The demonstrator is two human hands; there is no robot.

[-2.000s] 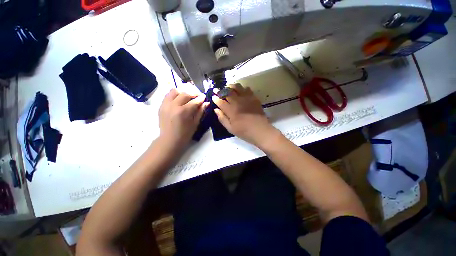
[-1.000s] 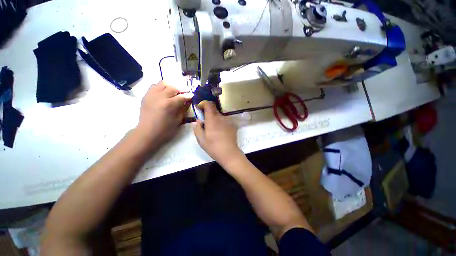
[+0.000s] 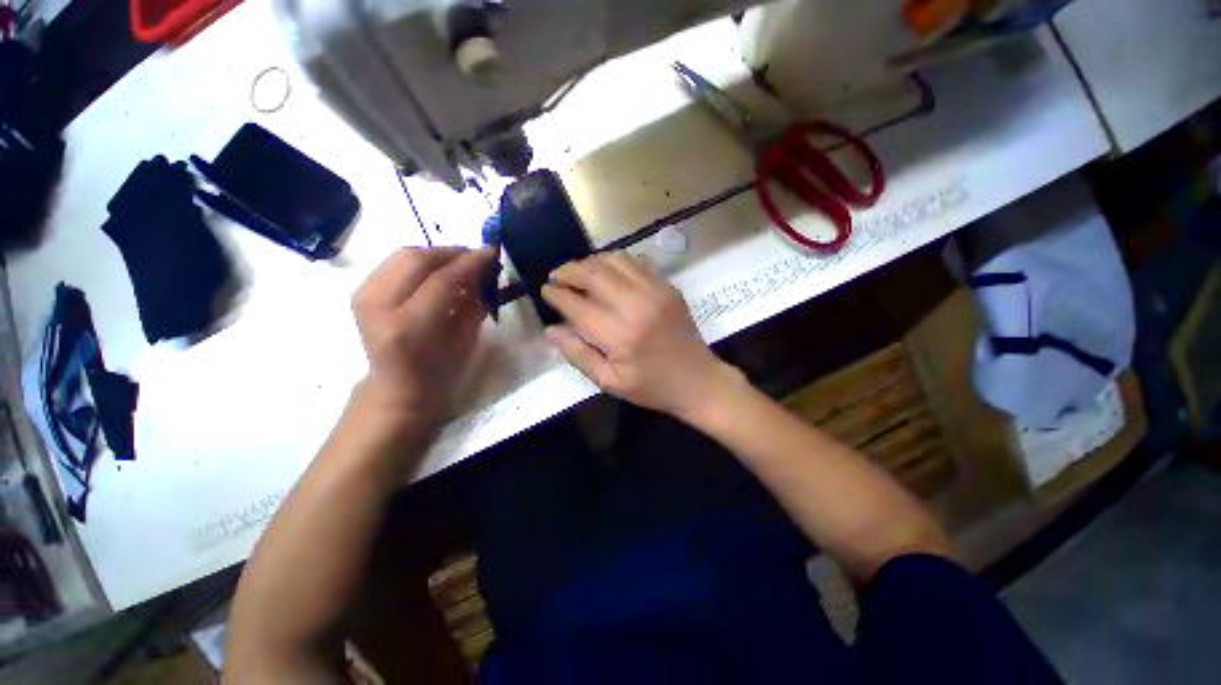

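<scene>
A dark fabric panel (image 3: 542, 228) lies just in front of the presser foot and needle area (image 3: 498, 154) of the white sewing machine. My right hand (image 3: 632, 328) holds its near end, with fingertips on its edge. My left hand (image 3: 426, 319) pinches a small dark piece (image 3: 490, 284) close to the panel's left side. Whether that piece is joined to the panel, I cannot tell. The left fingers are slightly blurred.
Two groups of dark panels (image 3: 168, 252) (image 3: 279, 190) lie left of the machine, with loose strips (image 3: 83, 395) at far left. Red-handled scissors (image 3: 817, 185) lie to the right. A red tray (image 3: 174, 16) is at the back. A white piece with dark bands (image 3: 1051, 315) is below the table at right.
The dark panel has moved from under the machine head towards me and now shows flat. Both hands have drawn back from the needle and are further apart. The camera view has shifted.
</scene>
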